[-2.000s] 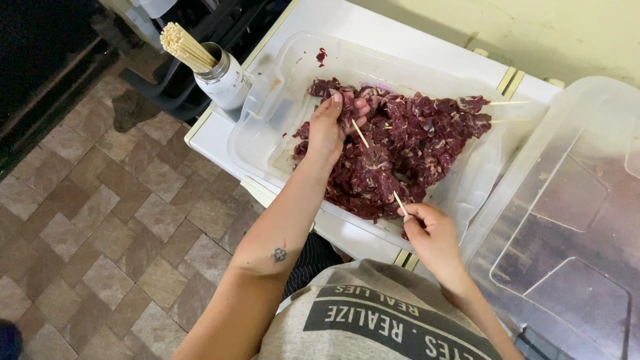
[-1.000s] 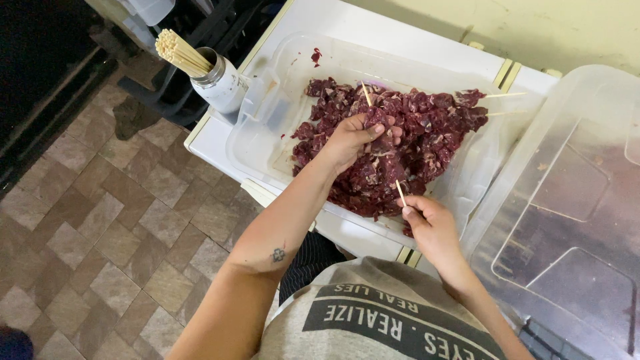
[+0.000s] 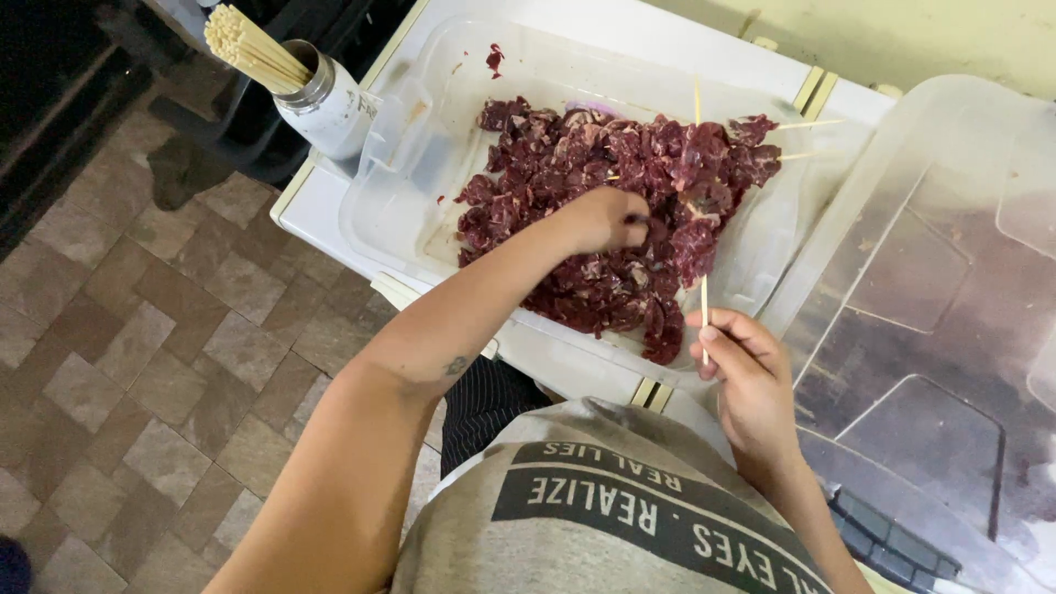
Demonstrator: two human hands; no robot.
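My right hand (image 3: pixel 742 355) grips the lower end of a wooden skewer (image 3: pixel 704 305), which is threaded with chunks of raw red meat (image 3: pixel 701 181); its pointed tip shows above them. My left hand (image 3: pixel 606 221) is over the pile of cut raw meat (image 3: pixel 577 157), fingers curled down and partly blurred, so whether they hold a piece is unclear. The pile lies in a shallow translucent plastic tub (image 3: pixel 396 140). At the tub's right side, two more skewer ends (image 3: pixel 808 124) stick out of meat and point right.
A white metal bottle (image 3: pixel 326 107) full of bare wooden skewers (image 3: pixel 256 49) stands at the tub's upper left. On the right lies a large translucent plastic container (image 3: pixel 932 272). Both rest by a white surface (image 3: pixel 577 363) with a tiled floor (image 3: pixel 165 371) at left.
The loaded skewer held in my right hand has swung upright and lies farther right, clear of my left hand. My left hand has left the skewer and is down at the pile.
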